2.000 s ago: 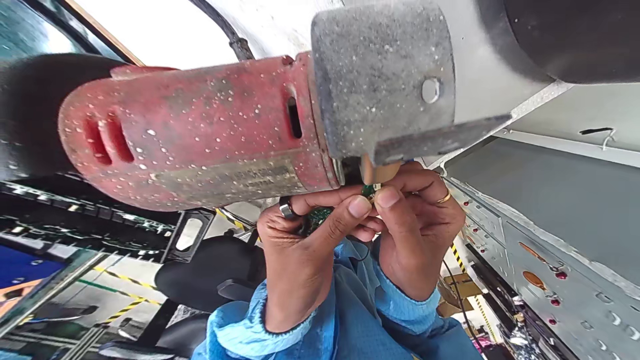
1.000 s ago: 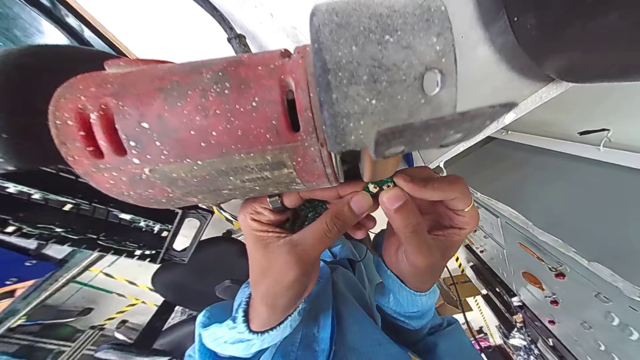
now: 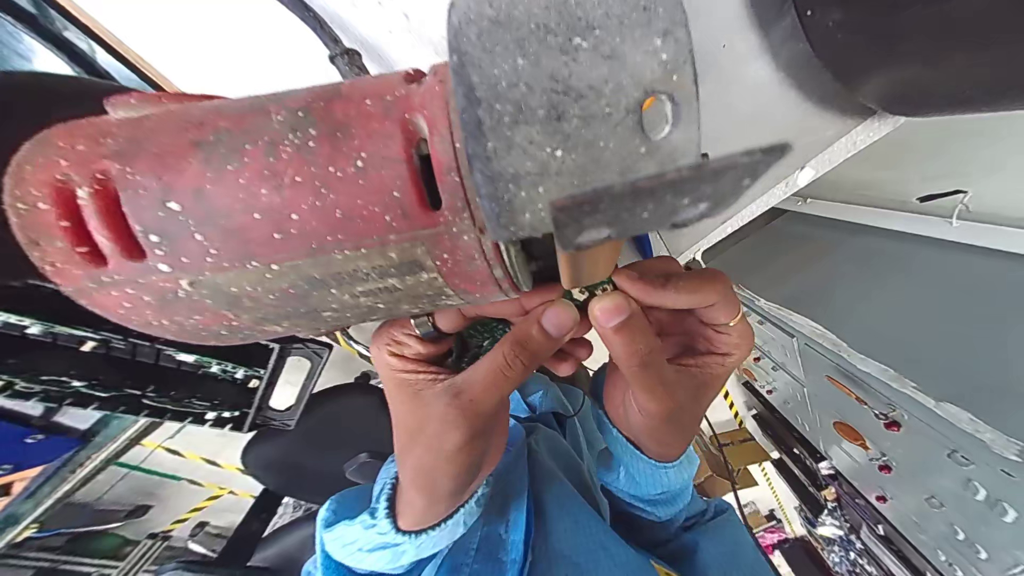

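A small green circuit board (image 3: 590,293) is pinched between the fingertips of both hands at the belt of a belt sander. My left hand (image 3: 472,376), with a ring on one finger, grips its left end and also holds more green boards (image 3: 482,340) in its palm. My right hand (image 3: 672,344), also ringed, has the other end between thumb and forefinger. The tan abrasive belt (image 3: 590,264) comes down right at the board's upper edge; whether they touch cannot be told. The sander's worn red motor housing (image 3: 256,208) and grey guard (image 3: 576,104) fill the upper view.
A black rack (image 3: 292,384) with circuit boards stands at left. Below it is a black chair (image 3: 320,448). A grey metal panel (image 3: 896,432) with orange-handled parts runs along the right, near a cardboard box (image 3: 732,460). Yellow-black tape marks the floor.
Both hands stay at the belt, holding a small board. The board showed more fully between the fingertips one second ago; now its upper edge lies right at the belt.
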